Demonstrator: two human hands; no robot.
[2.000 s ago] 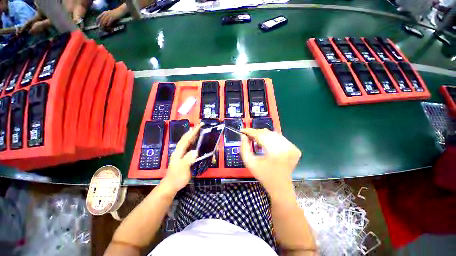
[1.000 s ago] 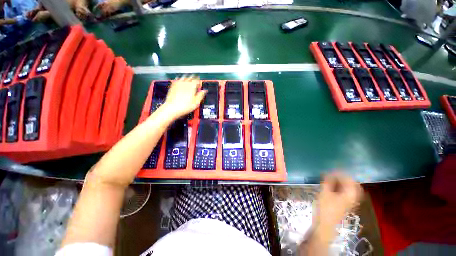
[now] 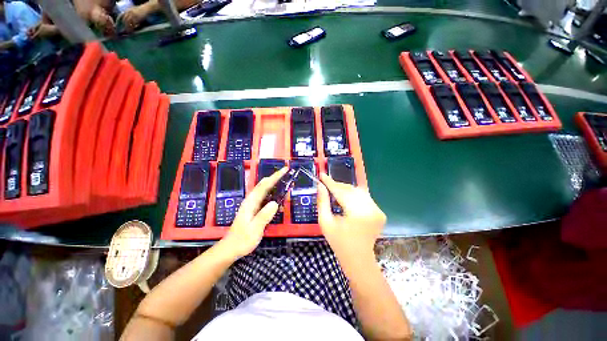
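A red-orange foam tray [image 3: 200, 233] lies in front of me with black keypad phones in two rows. The middle slot of its far row holds no phone, only a small white patch. Two far-row phones at the left show screen and keys; two at the right [image 3: 303, 133] show labelled backs. The near-row phones show their fronts. My left hand [image 3: 256, 214] holds a tilted dark phone [image 3: 283, 186] above the near row. My right hand [image 3: 349, 212] holds thin tweezers or a pick [image 3: 310, 176], its point close to the held phone's upper end. The held phone is partly hidden by fingers.
Leaning stacked trays [image 3: 100, 133] stand at left. Another tray of phones [image 3: 492, 126] lies at right. Loose phones [image 3: 307, 36] lie on the far bench. A cream oval dish [image 3: 130, 253] sits at the bench edge, and white liners [image 3: 432, 286] lie below. People's hands show at far left.
My left hand has left the far row and now holds a phone over the near row. My right hand has come up from below the bench edge. The vacant far-row slot is now the middle one.
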